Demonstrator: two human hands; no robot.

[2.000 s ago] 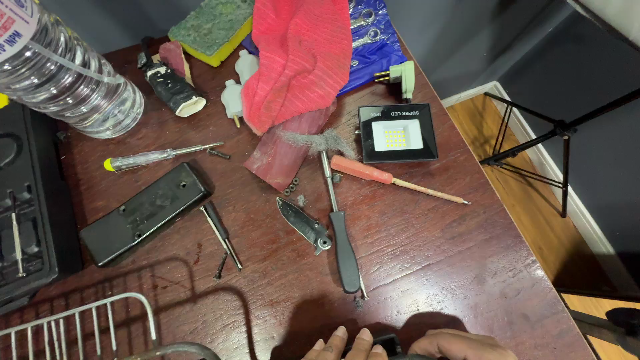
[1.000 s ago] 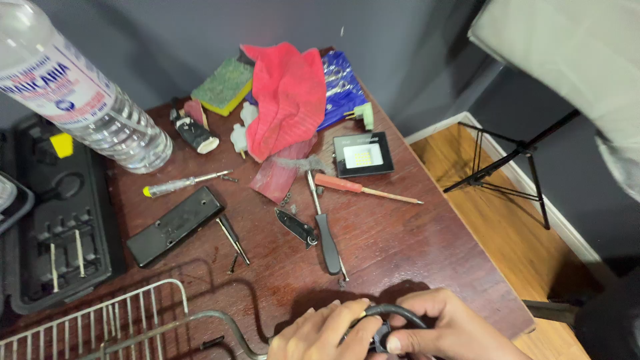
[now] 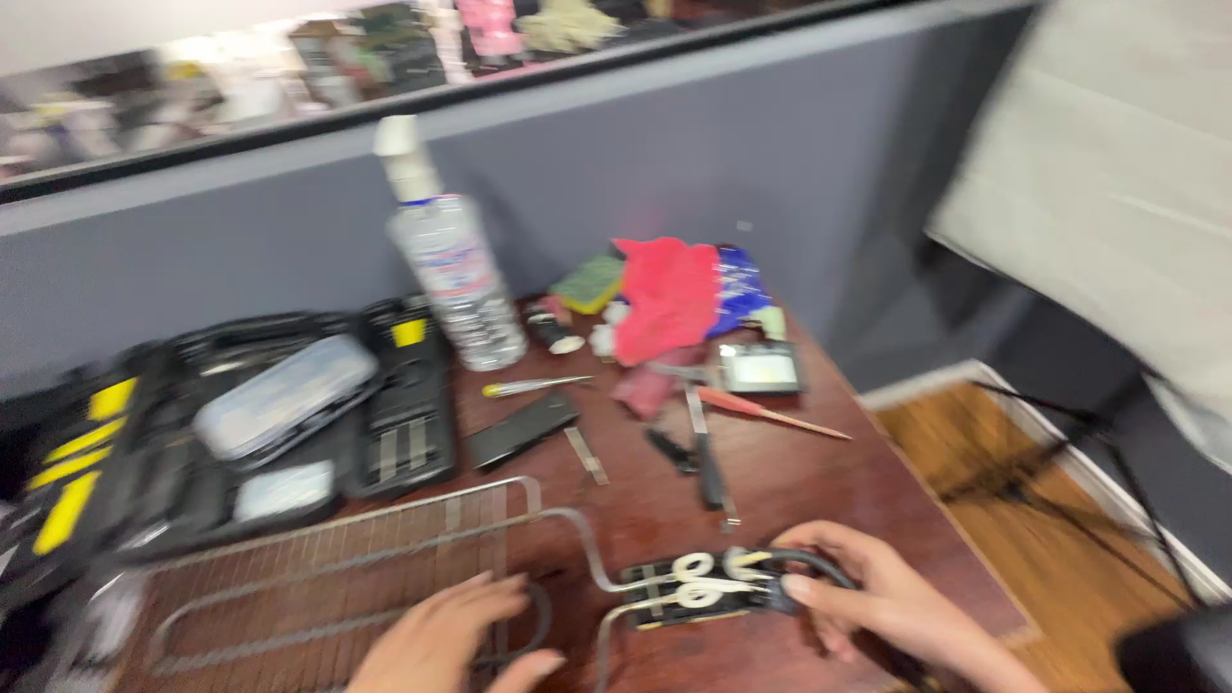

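Observation:
My right hand (image 3: 866,597) grips a black power cable (image 3: 818,563) where it enters an opened black terminal housing (image 3: 688,592) with looped white wires. Two metal rods of a heating element (image 3: 385,553) run left from that housing over a wire grill rack (image 3: 289,597). Above the rack's right part hovers my left hand (image 3: 462,635), fingers spread, holding nothing. A dark-handled driver (image 3: 710,472), a folding knife (image 3: 671,450) and a red-handled screwdriver (image 3: 736,401) lie beyond the housing. The view is blurred.
Left stand an open black tool case (image 3: 404,414) and a plastic spray bottle (image 3: 457,279). A black cover (image 3: 525,431), a red cloth (image 3: 669,298), a sponge (image 3: 589,284) and a small LED floodlight (image 3: 760,369) lie farther back. The table's right edge slants beside my right arm.
My left hand has come away from the cable and housing, moving left over the rack. The view has swung up and left, bringing the tool case, the element and the housing more fully into sight.

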